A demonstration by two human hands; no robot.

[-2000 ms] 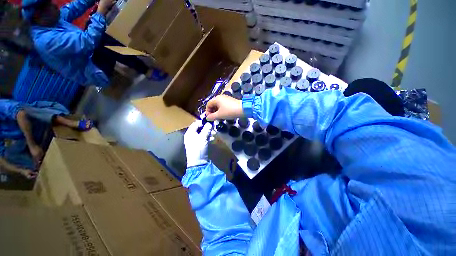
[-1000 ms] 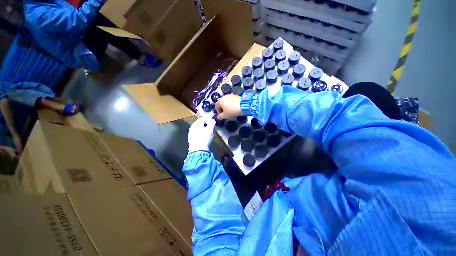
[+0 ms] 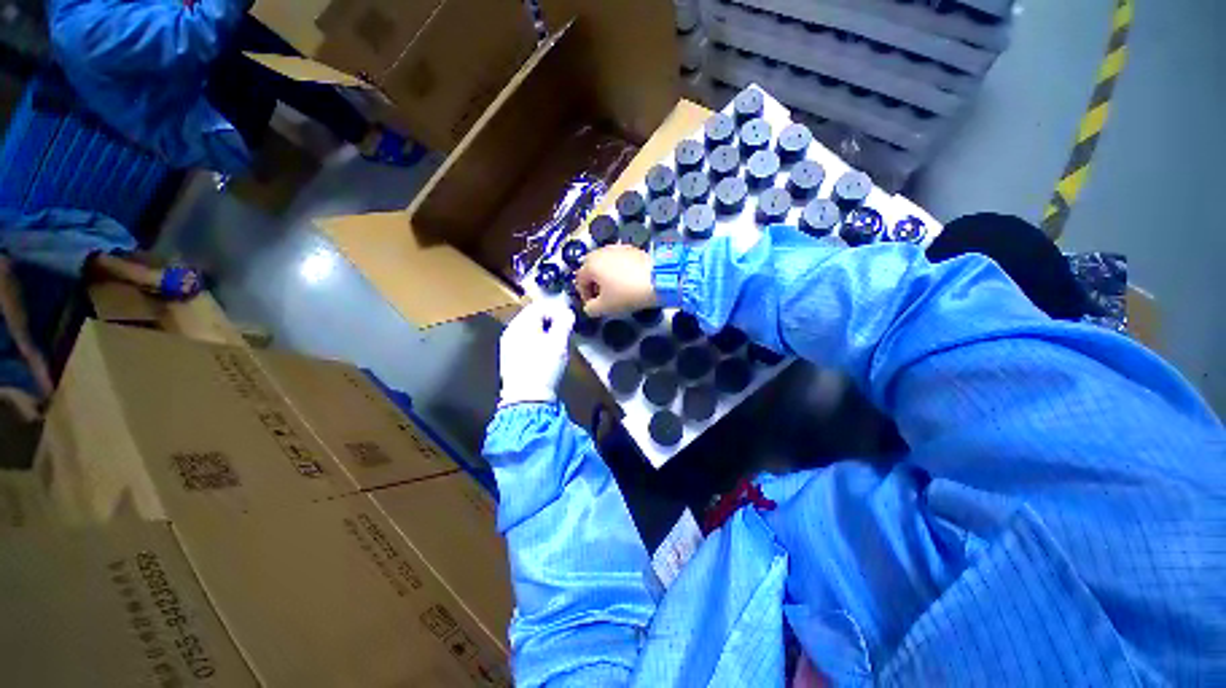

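Note:
A white foam tray (image 3: 668,441) lies tilted in front of me, with rows of short black cylindrical parts (image 3: 666,427). Some at its left corner and upper right show glossy ringed faces; many others show matte grey ends. My left hand (image 3: 534,352), in a white glove, is at the tray's left corner, with a small dark spot at its fingers; I cannot tell whether it is a part. My right hand (image 3: 617,281), bare, is over the tray just right of the left hand, fingers curled down among the parts. Its fingertips are hidden, so its grip is unclear.
An open brown carton (image 3: 464,161) with shiny film (image 3: 562,226) inside stands behind the tray. Stacked trays (image 3: 847,81) are at the back. Closed cartons (image 3: 269,511) fill the lower left. People in blue smocks (image 3: 135,67) are at upper left. A foil bag (image 3: 1102,289) lies right.
My right hand has moved from the left hand's fingertips down to the tray, and the hands are slightly apart. Ringed parts at the left corner have come into view. The whole view has shifted slightly.

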